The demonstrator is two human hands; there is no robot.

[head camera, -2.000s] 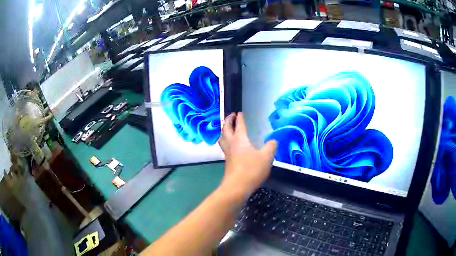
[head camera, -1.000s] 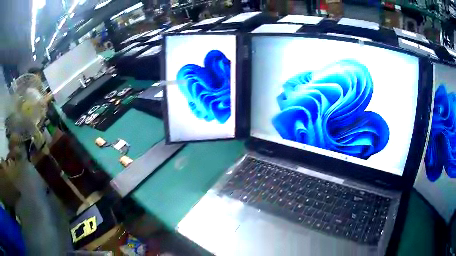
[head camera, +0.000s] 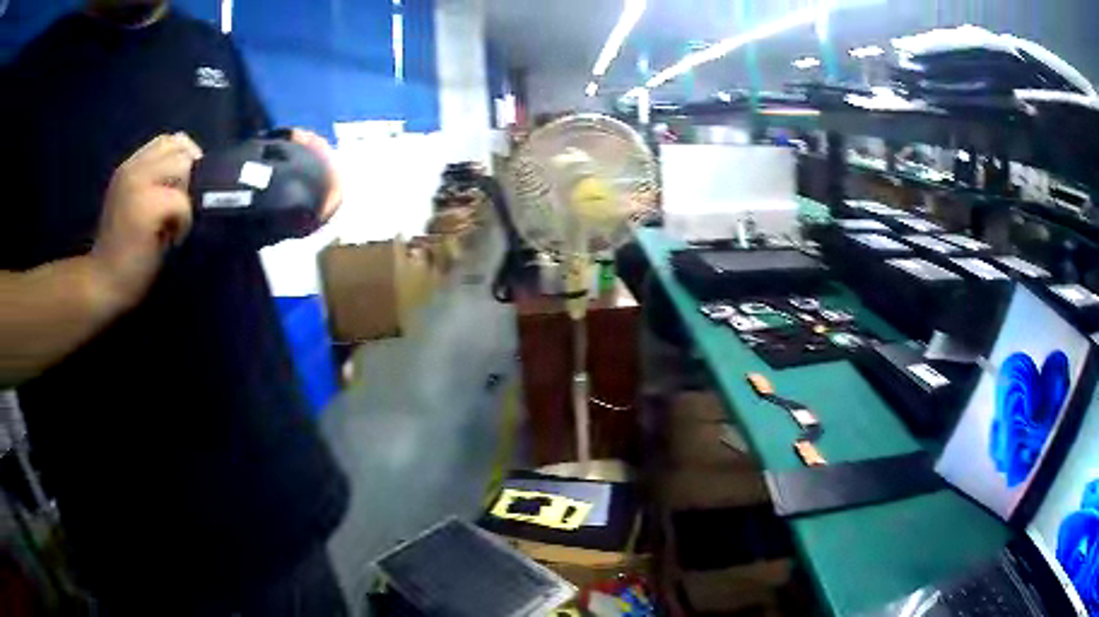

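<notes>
Neither of my hands is in view. The triple-screen laptop is cut off at the right edge. Its left side screen stands upright and shows the blue swirl wallpaper. Only a strip of the main screen and a blurred part of the keyboard show at the lower right. A flat dark slab lies on the green mat beside the laptop. Copper-coloured pieces joined by dark strips lie on the mat behind the slab.
A person in a black shirt stands close at the left, holding up a black device with white labels. A standing fan is beyond. Boxes and a dark flat panel are low in front. Dark units line the bench.
The view has swung left, so the laptop has shifted to the right edge and the person has come into view. My hand, on the laptop two seconds ago, is out of the picture.
</notes>
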